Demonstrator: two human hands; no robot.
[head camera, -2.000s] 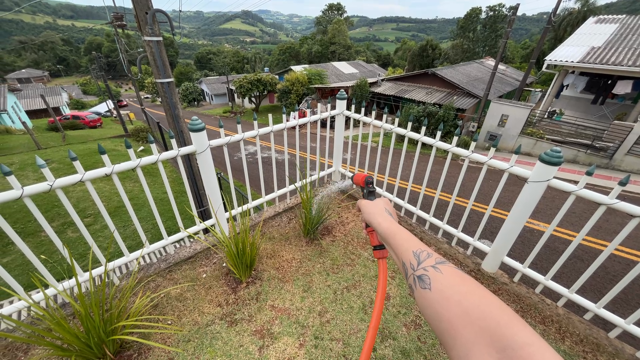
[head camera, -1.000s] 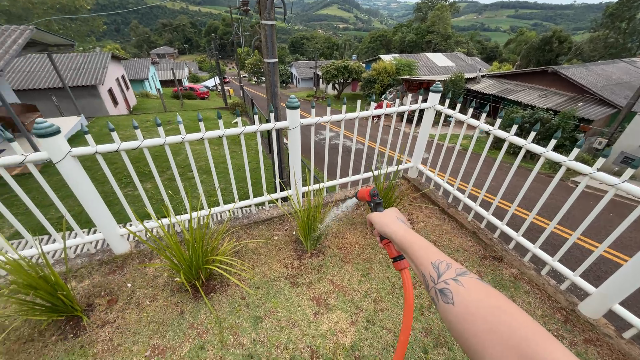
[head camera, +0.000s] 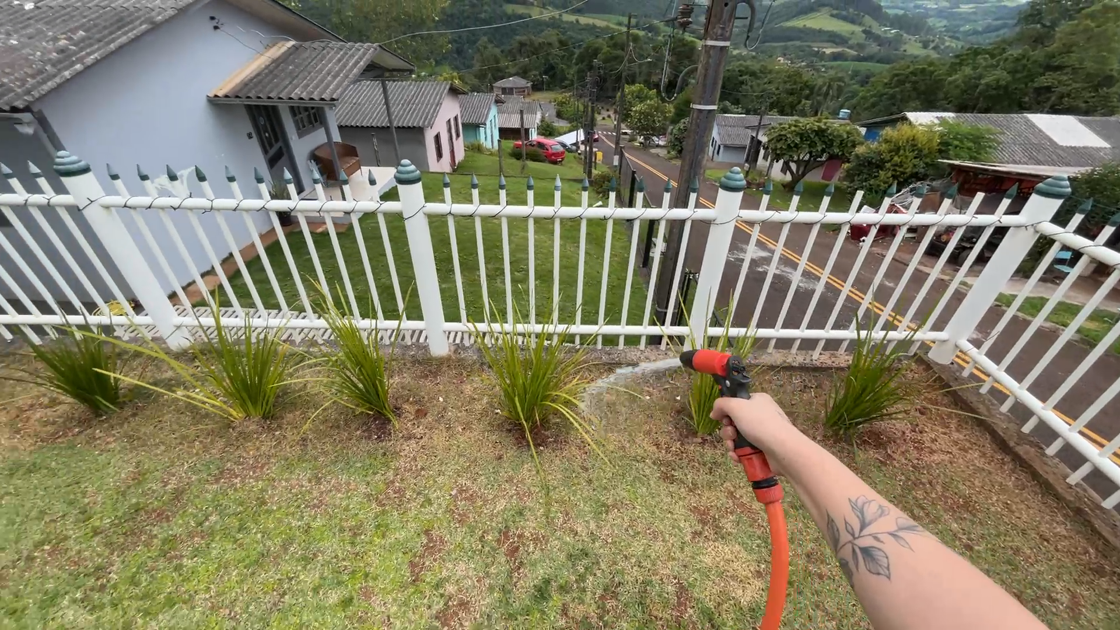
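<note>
My right hand (head camera: 754, 426), on a forearm with a floral tattoo, is closed around the grip of a red and black hose spray nozzle (head camera: 719, 363). An orange hose (head camera: 777, 551) hangs from the nozzle's lower end and runs out of the bottom of the view. Water (head camera: 630, 374) leaves the nozzle tip toward the left and falls beside a long-leaved grassy plant (head camera: 529, 376). Behind the nozzle stands another such plant (head camera: 703, 398), partly covered by it. Farther right grows one more plant (head camera: 866, 394). My left hand is out of view.
A white metal picket fence (head camera: 423, 271) with green tips runs behind the plants and corners at the right. More grassy plants (head camera: 249, 372) line its left part. Patchy lawn (head camera: 350, 534) lies in front. Beyond are a wooden utility pole (head camera: 700, 131), houses and a road.
The view has swung left along the fence, bringing more plants and a house into sight. The water jet, at a plant near the fence corner before, now falls by a plant farther left.
</note>
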